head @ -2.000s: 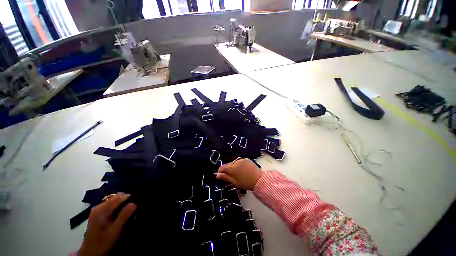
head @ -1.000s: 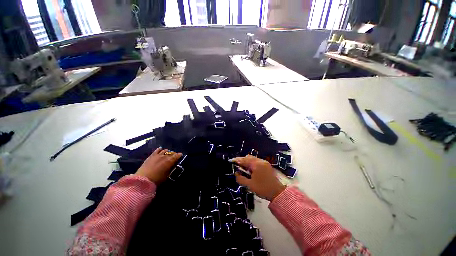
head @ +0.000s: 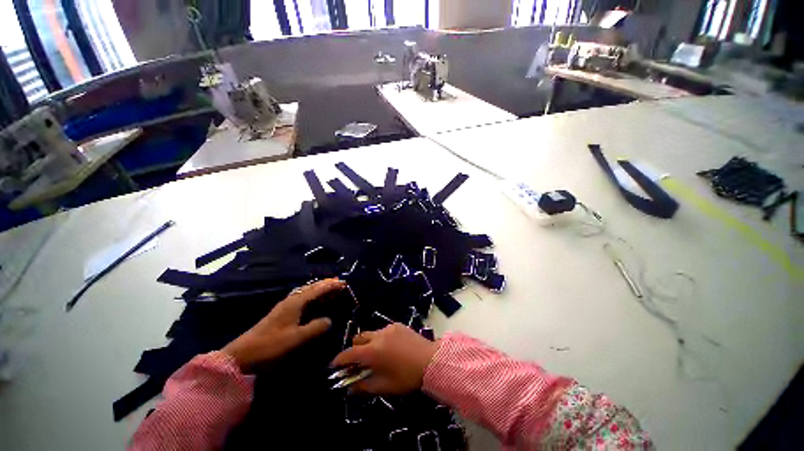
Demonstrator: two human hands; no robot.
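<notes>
A heap of flat black straps with silver-white rectangular rings lies in front of me. My left hand is over the middle of the heap, thumb and fingers apart; black material shows between them, and I cannot tell whether it is gripped. My right hand is closed just to the right, over the ringed side of the heap. Pale metal tips, looking like thread snips, stick out of it to the left. The rest of the tool is hidden by the fingers.
A thin dark cord lies on paper at left. At right are a power strip with a black plug block, a pen-like tool with loose wire, a U-shaped strap and a small dark heap. Sewing machines stand beyond the white table.
Since one second ago, my right hand has moved down and left, and my left hand slightly down. They are closer together, and the metal tips now show clearly. The camera view has shifted.
</notes>
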